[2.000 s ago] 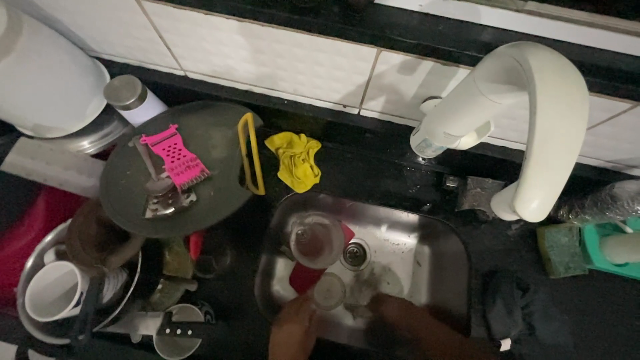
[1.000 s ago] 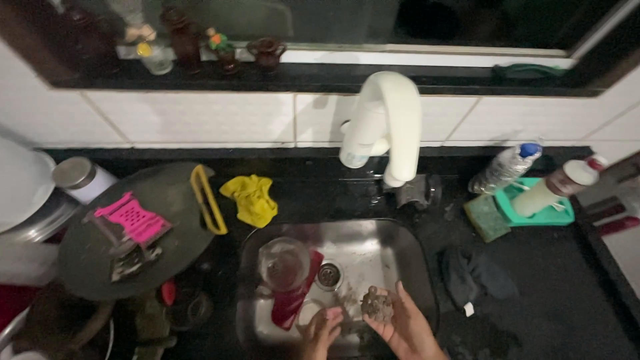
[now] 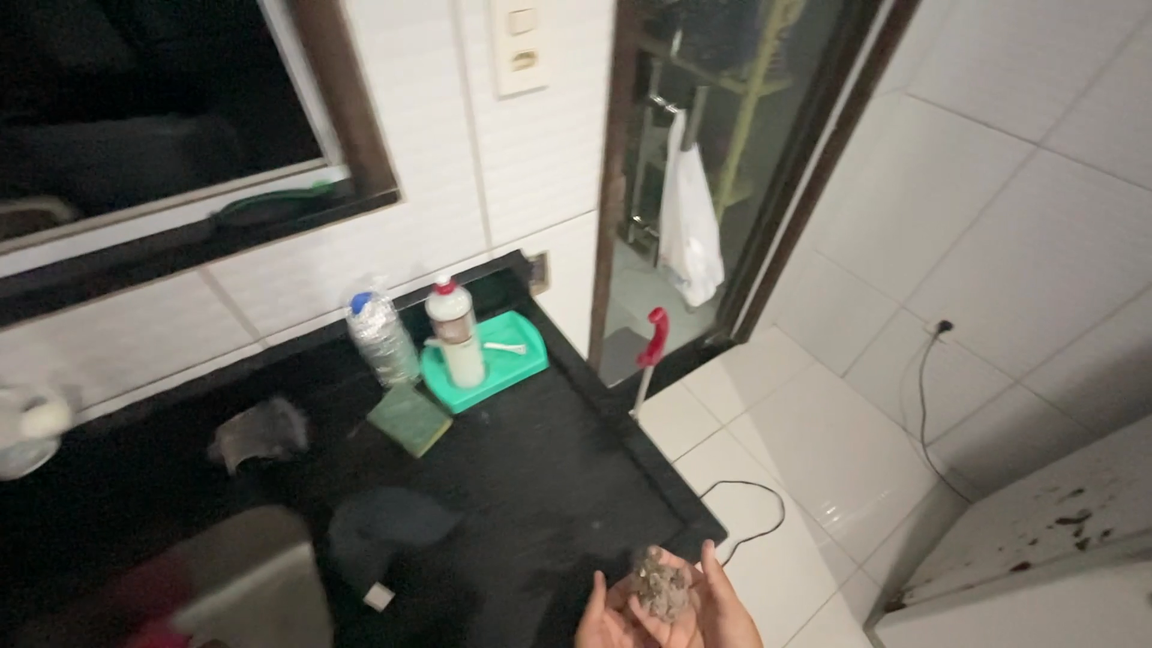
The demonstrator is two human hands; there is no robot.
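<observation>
At the bottom right, both of my hands are cupped together near the corner of the black countertop [image 3: 558,486]. A clump of wet, greyish-brown matter [image 3: 661,585] rests in them; what it is made of cannot be told. My right hand [image 3: 724,612] lies under and beside the clump, its fingers curled around it. Against it from the left is my left hand [image 3: 612,621], palm up, its thumb raised. The steel sink [image 3: 261,576], with something red inside, is blurred at the lower left.
A green tray [image 3: 499,382] holds a red-capped bottle [image 3: 457,333], beside a plastic bottle [image 3: 385,337] and a sponge [image 3: 410,419]. A dark cloth [image 3: 387,522] lies by the sink. Beyond the counter's edge are a red-handled stick [image 3: 654,337], a doorway and a cable [image 3: 778,508] on the floor.
The view has swung far to the right. My hands, over the sink before, are now by the counter's corner. The clump was in my right hand a second ago; now both hands cup it.
</observation>
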